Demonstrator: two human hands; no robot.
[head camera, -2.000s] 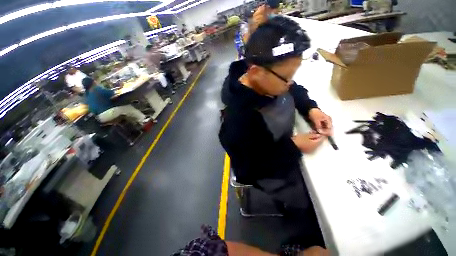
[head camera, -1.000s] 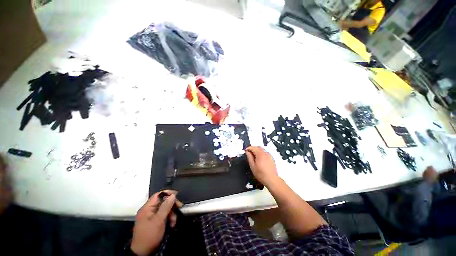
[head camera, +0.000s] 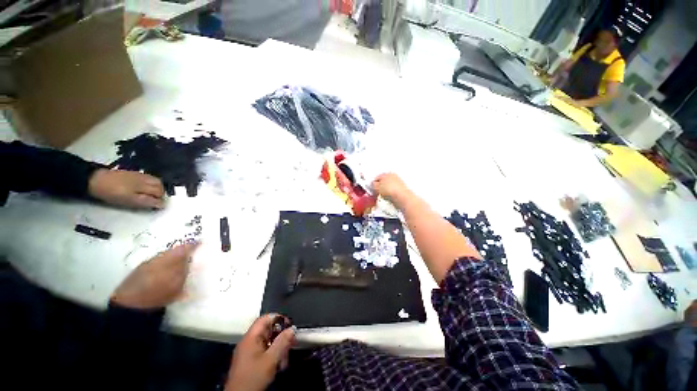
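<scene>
A black work mat (head camera: 344, 307) lies in front of me, with a dark bar (head camera: 334, 279) across it and a pile of small white pieces (head camera: 375, 246) at its upper right. My left hand (head camera: 264, 353) is at the mat's lower left corner, with its fingers closed on a small dark piece, seemingly a black strap tab (head camera: 280, 324). My right hand (head camera: 391, 185) reaches beyond the mat, beside the red and yellow tape dispenser (head camera: 348, 184). Its fingertips are too small and blurred to tell what they hold.
A neighbour's hands (head camera: 157, 279) are at the left, near a heap of black straps (head camera: 164, 159). A cardboard box (head camera: 76, 84) stands far left, a bag of black parts (head camera: 309, 118) behind. Finished tabs (head camera: 558, 256) and a phone (head camera: 536, 299) lie right.
My right hand has moved from the mat's right edge up and away to beside the tape dispenser. My left hand stays near the mat's lower left corner. The neighbour's hands have come into view.
</scene>
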